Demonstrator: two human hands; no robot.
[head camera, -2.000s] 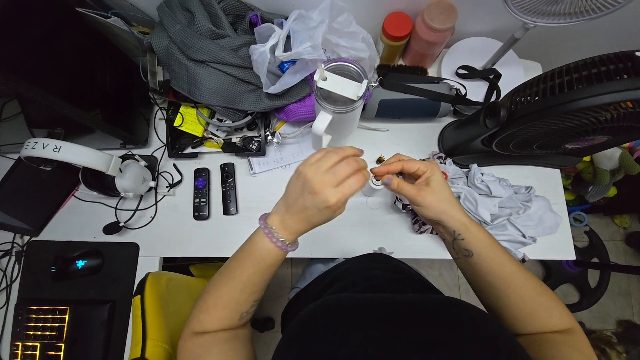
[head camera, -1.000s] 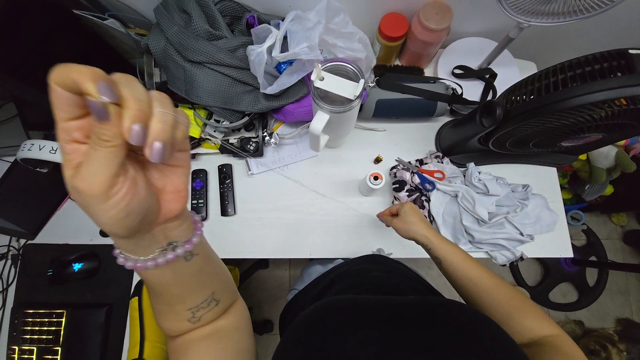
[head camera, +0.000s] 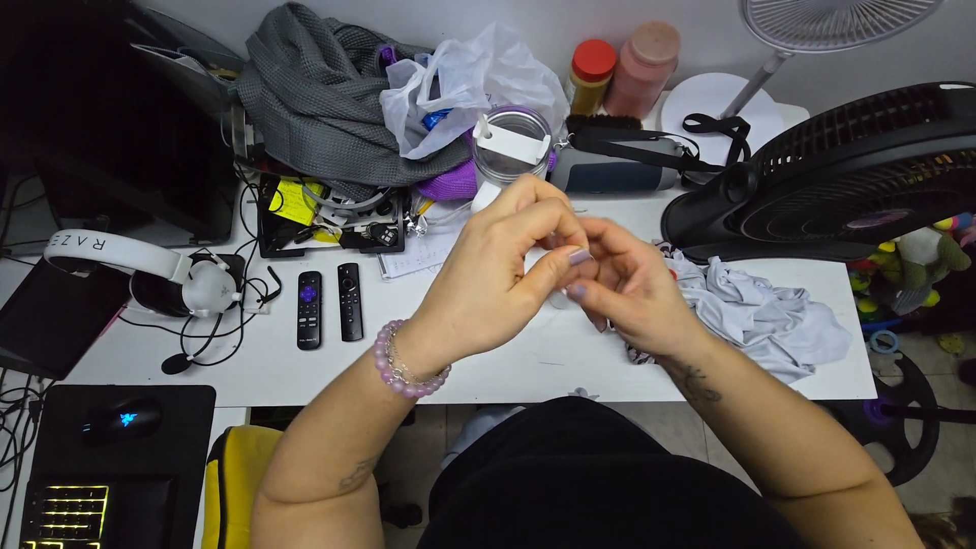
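Observation:
My left hand, with a beaded bracelet at the wrist, meets my right hand above the white desk. The thumb and fingertips of both are drawn close together and nearly touch. Whatever lies between them is too small or hidden to make out. Just behind my left hand stands a white-handled tumbler with a clear lid. To the right of my right hand lies a crumpled light grey cloth. A patterned cloth shows partly under my right hand. My hands cover most of the desk between them and the tumbler.
Two remote controls and a white headset with cables lie at left. A black tray of small items, a grey textured cloth and a plastic bag are behind. A black fan stands at right.
My left hand has come back from high at the left to meet my right hand, which has risen from near the desk. They now hide the white spool and the scissors seen a second ago.

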